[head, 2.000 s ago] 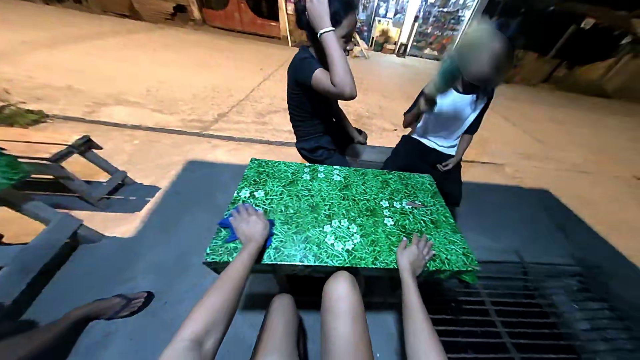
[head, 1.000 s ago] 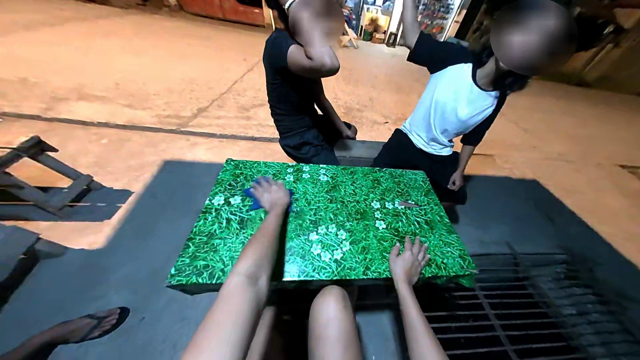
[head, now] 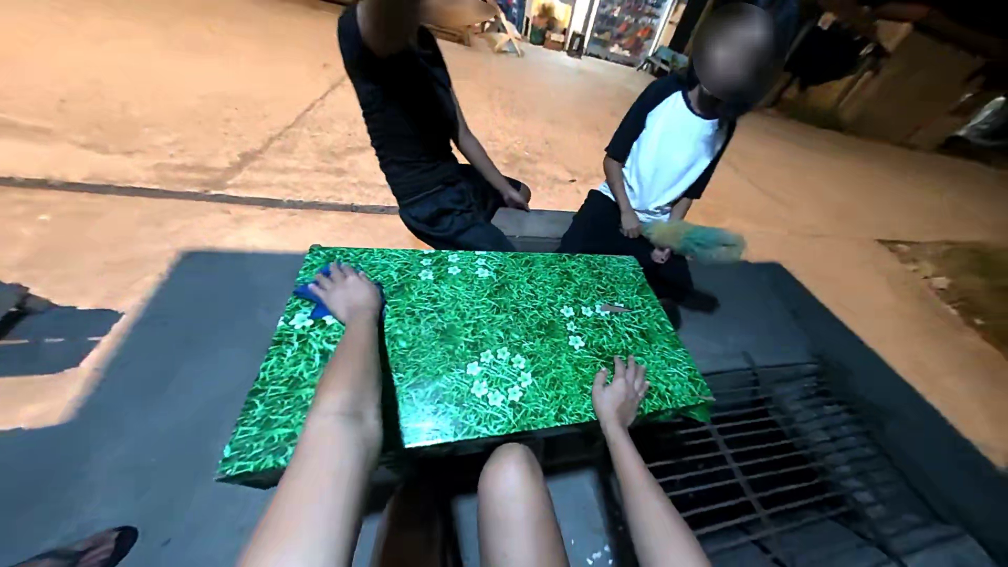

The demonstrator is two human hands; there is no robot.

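A low table [head: 441,331] wears a glossy green cover printed with grass and white flowers. My left hand [head: 346,293] presses a blue cloth [head: 315,291] flat on its far left corner, fingers spread over the cloth. My right hand [head: 620,391] rests on the near right edge of the cover, fingers apart, holding nothing. A small brown pointed mark or piece [head: 614,309] lies by the printed flowers at the right; what it is I cannot tell.
Two people sit across the table, one in black [head: 409,134], one in a white shirt with dark sleeves [head: 669,157] holding a greenish fluffy duster-like thing [head: 697,240]. A metal floor grate [head: 740,465] lies at the right. A sandaled foot [head: 87,549] is at lower left.
My left hand and the blue cloth have moved to the table's far left corner. The person in white has lowered a raised arm. My right hand stays at the near edge.
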